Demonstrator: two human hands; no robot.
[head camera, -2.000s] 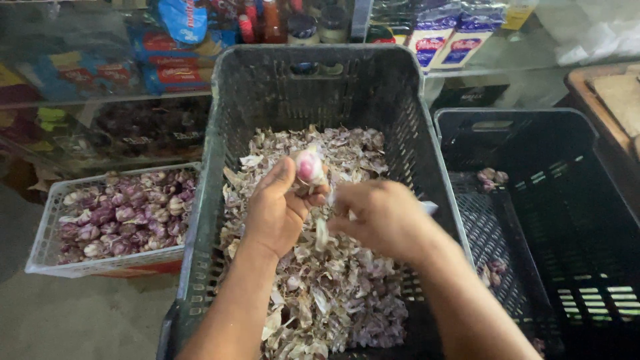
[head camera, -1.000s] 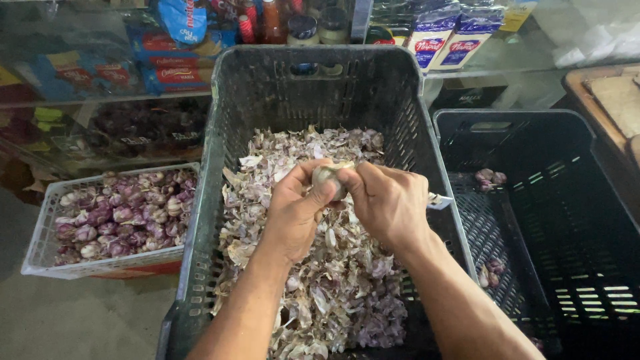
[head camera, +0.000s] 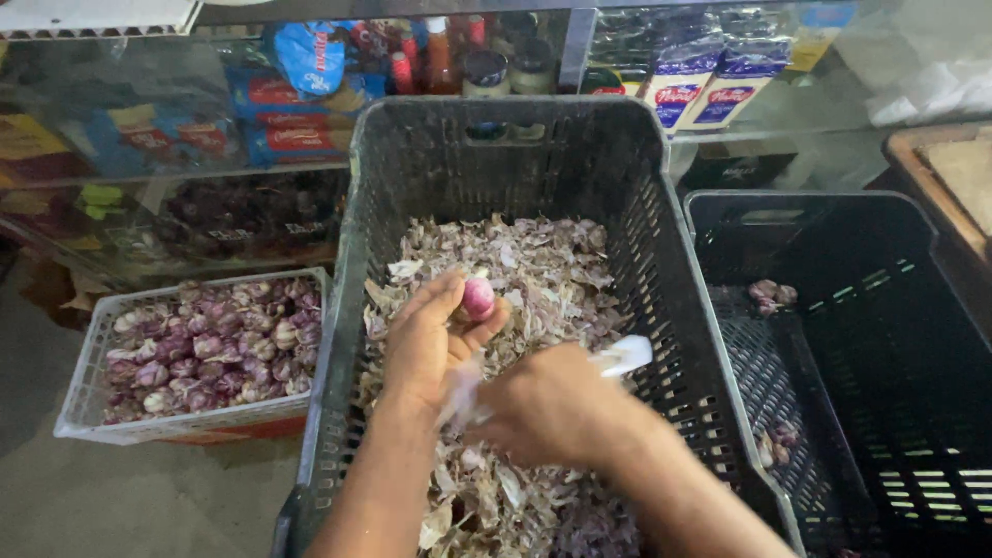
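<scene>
A purple-and-white garlic bulb (head camera: 478, 299) is held between the thumb and fingers of my left hand (head camera: 425, 341), over a black plastic crate (head camera: 504, 167). Dry garlic skins (head camera: 535, 287) lie heaped in that crate. Close by on the right, my blurred right hand (head camera: 542, 403) is curled below the bulb, apart from it. A white handle-like piece (head camera: 626, 355) sticks out of my right fist, its other end hidden. Pale loose skin (head camera: 463, 394) blurs between the two hands.
A white plastic crate (head camera: 194, 425) full of garlic bulbs (head camera: 209, 341) stands at left. At right, a second black crate (head camera: 806, 203) holds a few garlic bulbs (head camera: 772, 296). Behind are glass shelves with packets (head camera: 721, 89) and jars (head camera: 486, 71). A wood-edged board (head camera: 918, 174) is at far right.
Both hands were together on the garlic one second ago. My right hand has since moved down and away from the bulb, which stays in my left hand with its purple side showing.
</scene>
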